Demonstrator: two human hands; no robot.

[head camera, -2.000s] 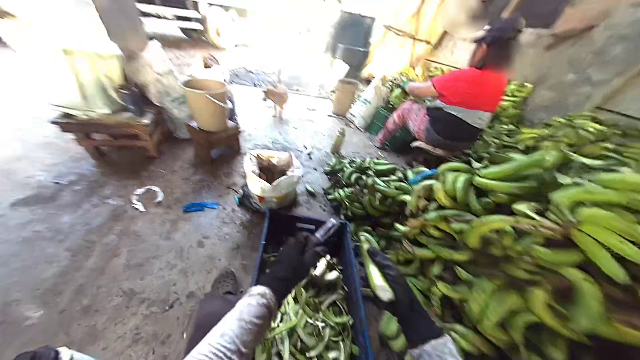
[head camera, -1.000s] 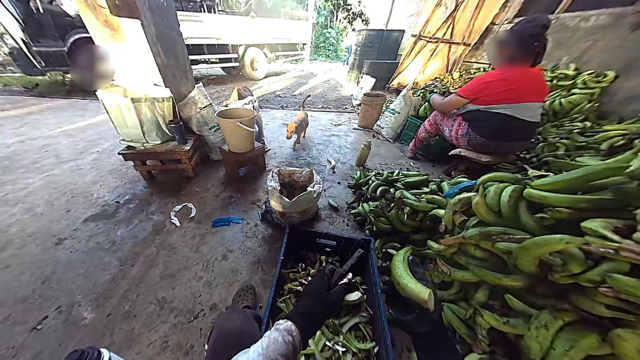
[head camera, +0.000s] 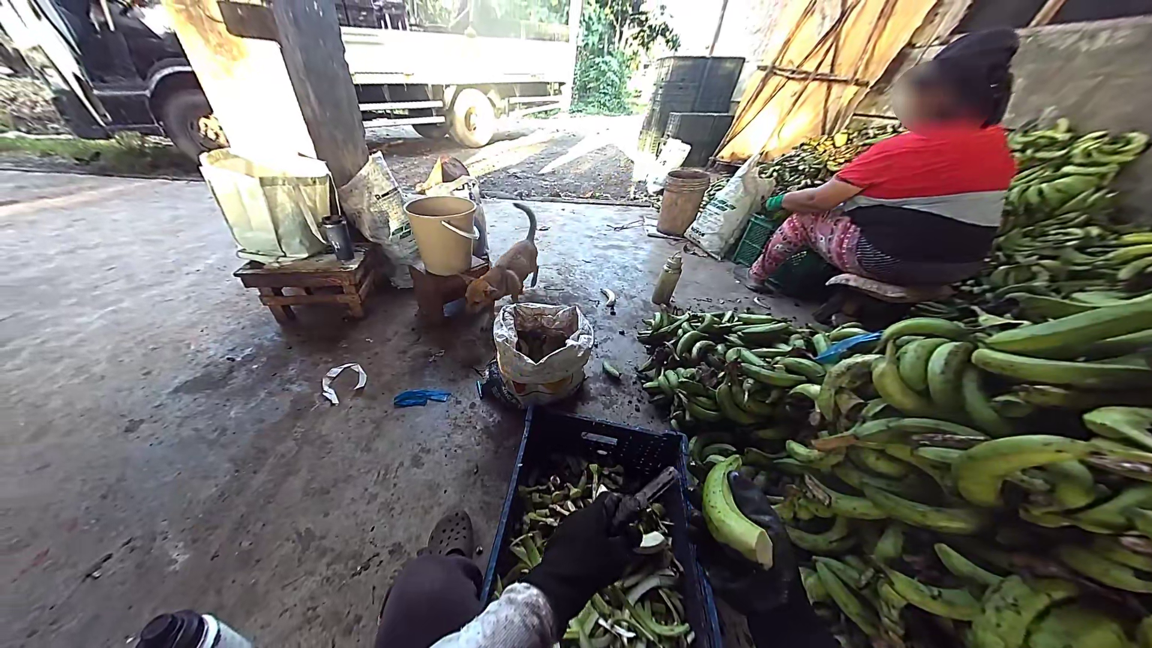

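Note:
My left hand (head camera: pixel 585 549), in a black glove, grips a dark-handled cutting tool (head camera: pixel 650 497), probably a knife, above a blue plastic crate (head camera: pixel 517 504). Green peel pieces (head camera: pixel 621 621) lie in the crate. At the crate's right side my right hand (head camera: pixel 760 549), also black-gloved, holds a green plantain (head camera: pixel 731 515) with a pale cut at its lower end. The tool and the plantain are apart. A large heap of green plantains (head camera: pixel 909 450) lies beside my right hand.
Beyond the crate stand an open sack (head camera: pixel 544 360), a beige bucket (head camera: pixel 441 236) and a bottle (head camera: pixel 667 279). A dog (head camera: pixel 508 270) is near the bucket. A person in a red top (head camera: pixel 927 180) sits at the right. A flask (head camera: pixel 193 630) stands at lower left.
The dog has moved left, from open floor to beside the bucket and sack. The plantain in my right hand has shifted slightly and now stands more upright.

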